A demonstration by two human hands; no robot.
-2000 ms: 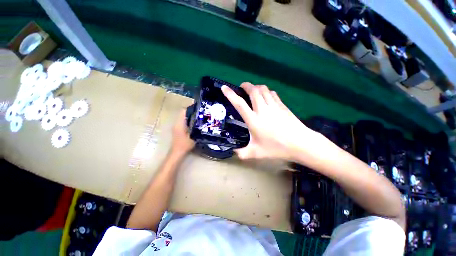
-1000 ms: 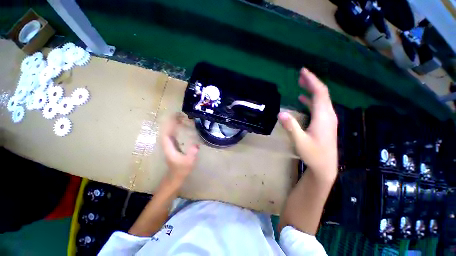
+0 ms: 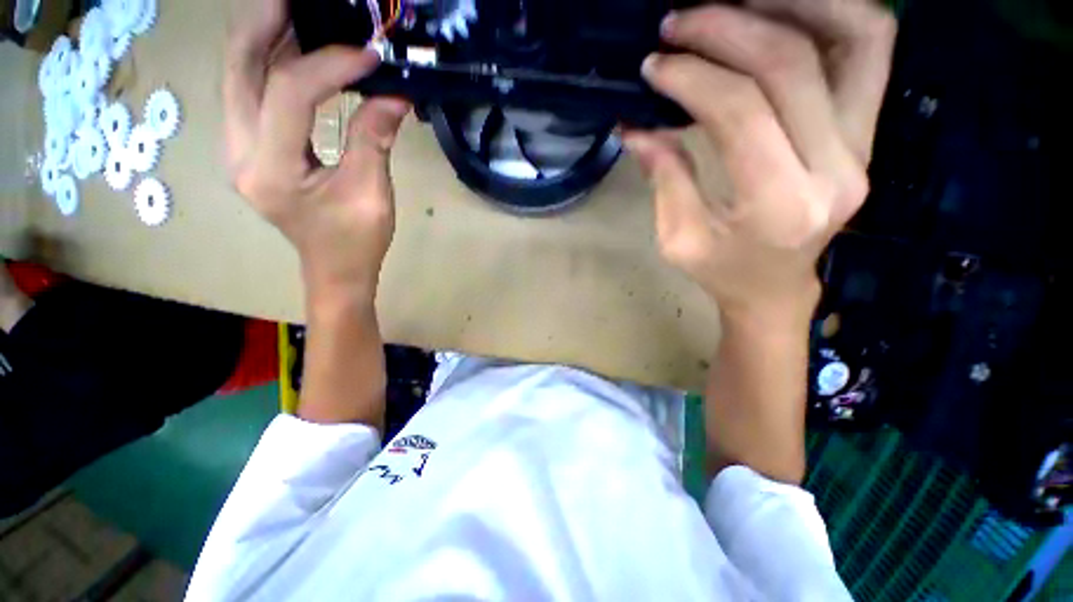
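A black base housing (image 3: 530, 59) is at the top centre, its far part cut off by the picture's top edge. Coloured wires and a white toothed part show inside its left end. A round black fan head (image 3: 535, 194) with pale spaces between dark blades is at its near side, over the tan bench. My left hand (image 3: 318, 153) grips the housing's left end, fingertips on the near rim. My right hand (image 3: 771, 147) grips its right end, fingers over the rim and thumb below. The contact between housing and fan head is partly hidden.
White gears (image 3: 88, 106) lie piled on the tan bench (image 3: 471, 276) at the left. Stacked black base housings (image 3: 930, 306) stand at the right above a green crate (image 3: 888, 512). Part of a person in dark clothing (image 3: 118, 376) is at the left. A yellow crate edge (image 3: 286, 359) shows beside my left forearm.
Both hands have closed on the housing's ends, where they were apart from it a second ago. The view has shifted, so housing and fan head appear larger and higher in the picture.
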